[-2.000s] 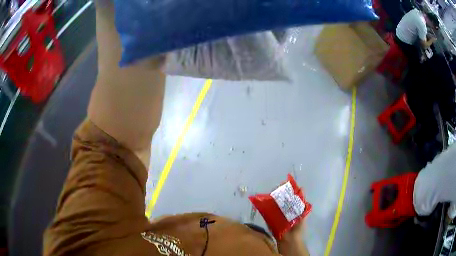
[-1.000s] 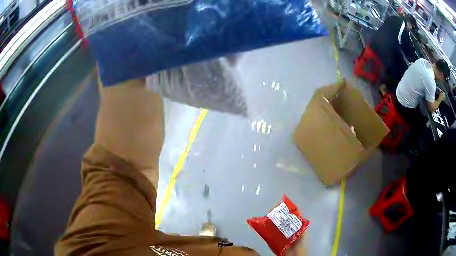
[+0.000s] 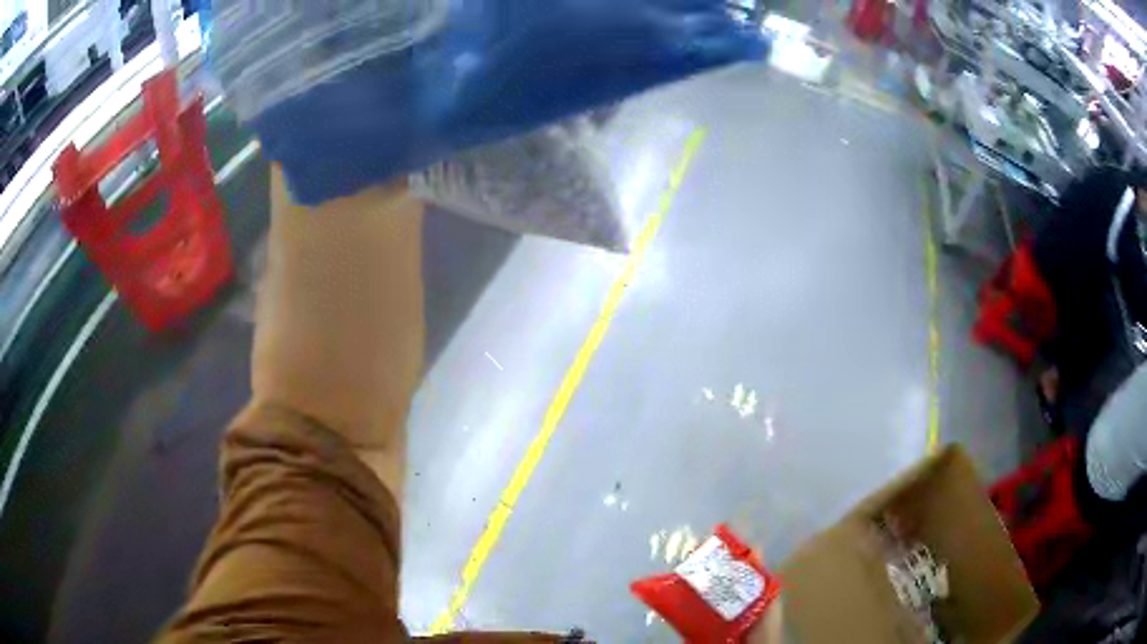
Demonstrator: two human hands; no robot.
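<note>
A blue bag [image 3: 503, 88] fills the top of the view, with a clear plastic layer at its upper left. A clear grey-white bag [image 3: 541, 189] hangs under it. My left forearm reaches up to these bags; my left hand [image 3: 352, 189] is mostly hidden behind the blue bag and holds it. A small red bag [image 3: 711, 594] with a white printed label is at the bottom centre. My right hand [image 3: 765, 616] shows only as a sliver beside the red bag, holding it; the rest is cut off or hidden.
An open cardboard box [image 3: 830, 579] stands on the floor at lower right. A red stool [image 3: 157, 214] is at upper left, with more red stools [image 3: 1016, 302] at right near seated people. A yellow line [image 3: 566, 390] crosses the grey floor. Cluttered workbenches line the upper right.
The floor scene has shifted: the cardboard box has moved down towards the lower right, and a red stool has come into view at left. Both hands still hold their bags.
</note>
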